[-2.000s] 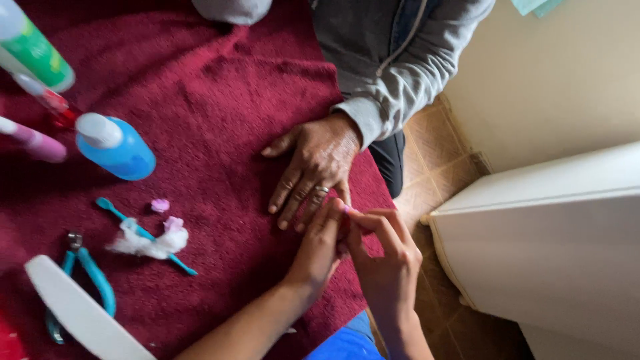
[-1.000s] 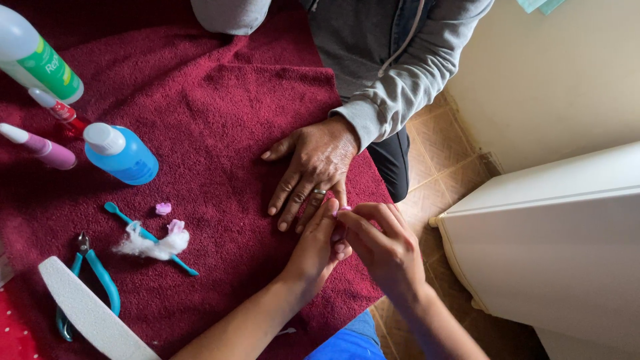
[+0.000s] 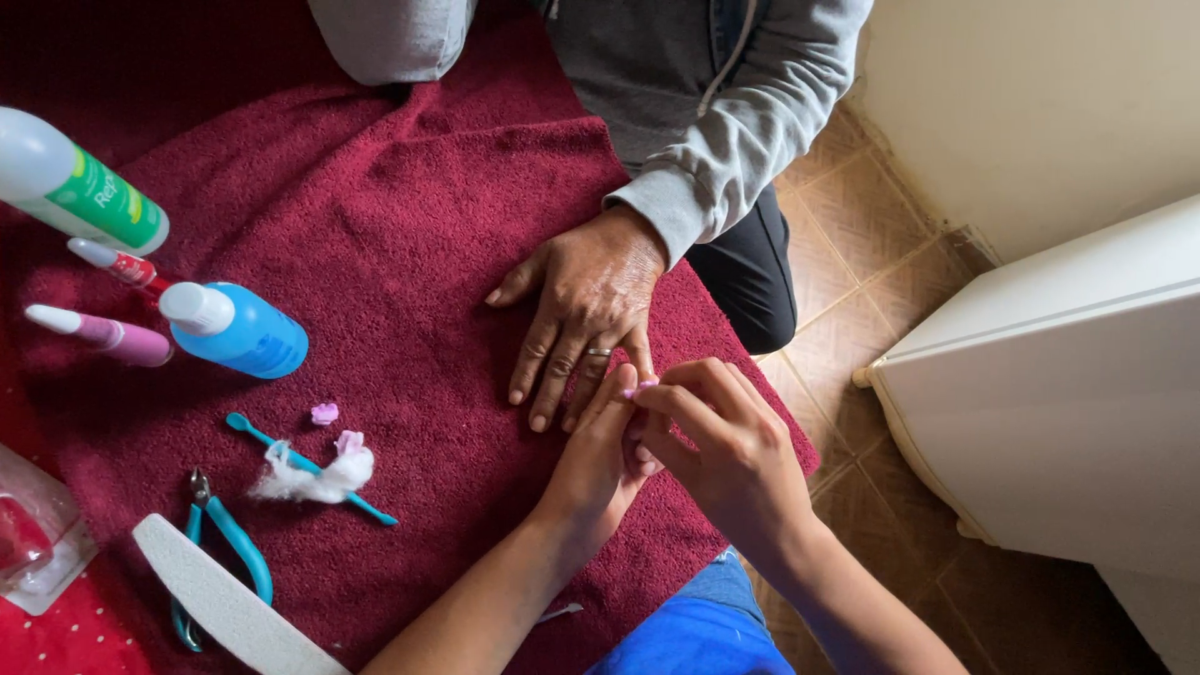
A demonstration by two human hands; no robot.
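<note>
Another person's hand (image 3: 591, 300), with a ring on one finger, lies palm down on a dark red towel (image 3: 450, 356). My left hand (image 3: 600, 450) holds the little finger of that hand near its tip. Between the fingertips of my right hand (image 3: 727, 436) is a small pink piece of cotton (image 3: 640, 389), at that little finger's nail. To the left lie a teal cuticle pusher (image 3: 305, 461) with white cotton (image 3: 319, 476) on it, a pink cotton bit (image 3: 324, 413), teal-handled cuticle nippers (image 3: 220, 525) and a grey nail file (image 3: 225, 600).
A blue bottle (image 3: 239, 328), a white bottle with green label (image 3: 84, 192), a pink tube (image 3: 103, 336) and a red tube (image 3: 122, 267) stand at the left. Clear plastic packaging (image 3: 37, 534) lies below them. At the right is a white appliance or cabinet (image 3: 1050, 375).
My right hand's fingers have shifted slightly at the little finger, and the pink piece shows more plainly. The other person's hand stays on the towel.
</note>
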